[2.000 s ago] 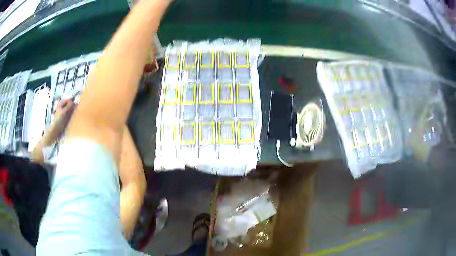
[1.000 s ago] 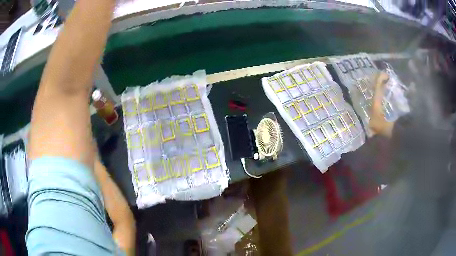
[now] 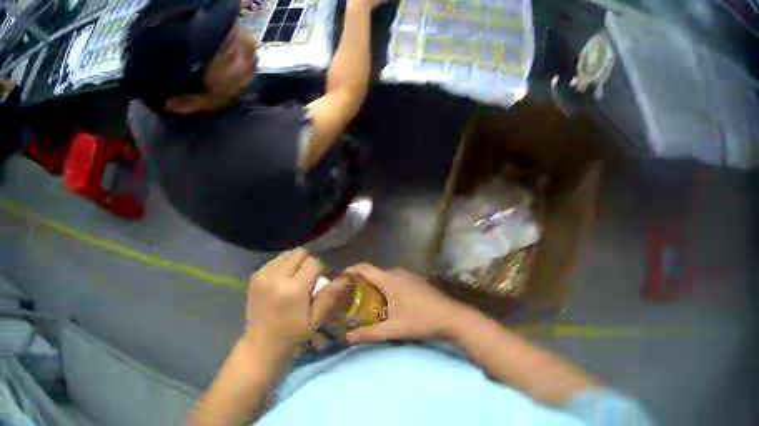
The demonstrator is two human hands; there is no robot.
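Note:
A drink bottle (image 3: pixel 369 304) with a yellow label is held low in front of my light blue shirt, near the bottom middle of the head view. My right hand (image 3: pixel 404 306) is wrapped around its body from the right. My left hand (image 3: pixel 283 298) is closed at its top end on the left, where a bit of white cap (image 3: pixel 320 285) shows between the hands. Whether the cap is on or loose cannot be told. Much of the bottle is hidden by my fingers.
A person in dark clothes (image 3: pixel 241 175) sits ahead-left, reaching over the bench. A tray of yellow-edged frames (image 3: pixel 458 46) and a fan (image 3: pixel 594 62) are on the bench. An open carton (image 3: pixel 574 225) is ahead-right. Red stools (image 3: pixel 87 166) stand on the floor.
The view has tilted down and away from the bench. My arm, stretched forward before, is drawn back. The bottle, standing on the bench one second ago, is now in my hands by my body.

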